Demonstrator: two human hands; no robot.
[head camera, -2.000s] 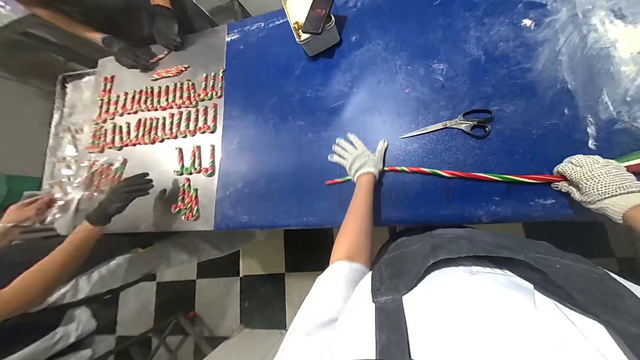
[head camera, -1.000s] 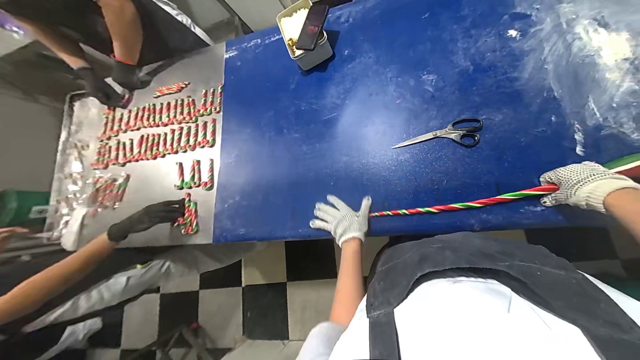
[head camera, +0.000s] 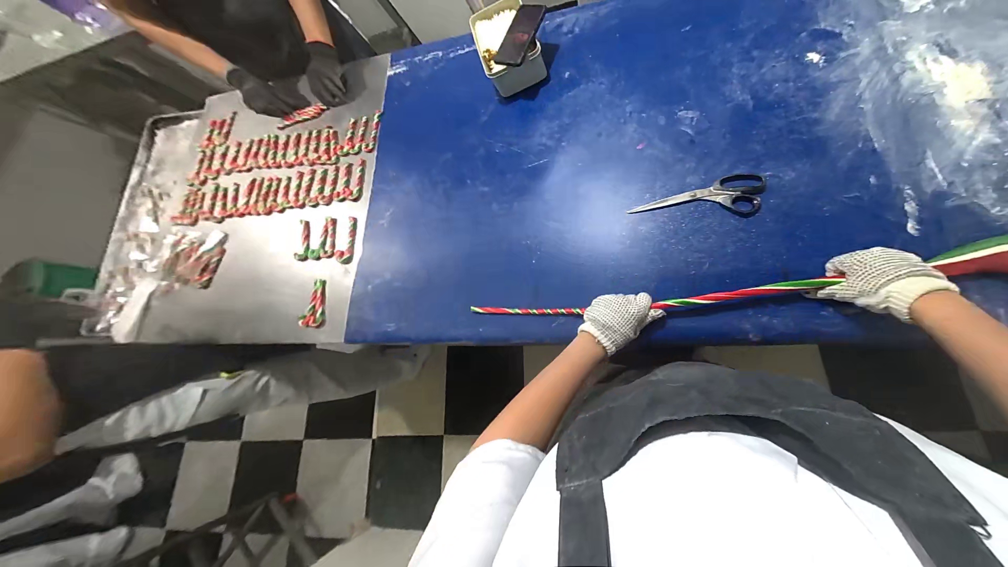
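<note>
A twisted rope of red, green and white candy (head camera: 732, 295) lies along the near edge of the blue table (head camera: 504, 205). My left hand (head camera: 618, 321), in a white knit glove, is closed around its thinner part, and a thin twisted end sticks out to the left. My right hand (head camera: 882, 279), gloved alike, grips the rope farther right, where it widens into a thick striped mass (head camera: 976, 256) cut off by the view's edge. Black-handled scissors (head camera: 709, 195) lie beyond the rope, blades toward the left, touched by neither hand.
At left, a metal work surface (head camera: 260, 291) holds rows of small candy canes (head camera: 276, 193) and wrapped ones (head camera: 197, 260). A co-worker's black-gloved hands (head camera: 291, 90) touch canes at its far side. A tin (head camera: 520, 72) with a phone (head camera: 521, 35) on it stands at the table's far edge.
My left hand, open at the rope's thin end one second ago, has moved right along the rope and closed on it. The near co-worker's black-gloved hand has left the canes.
</note>
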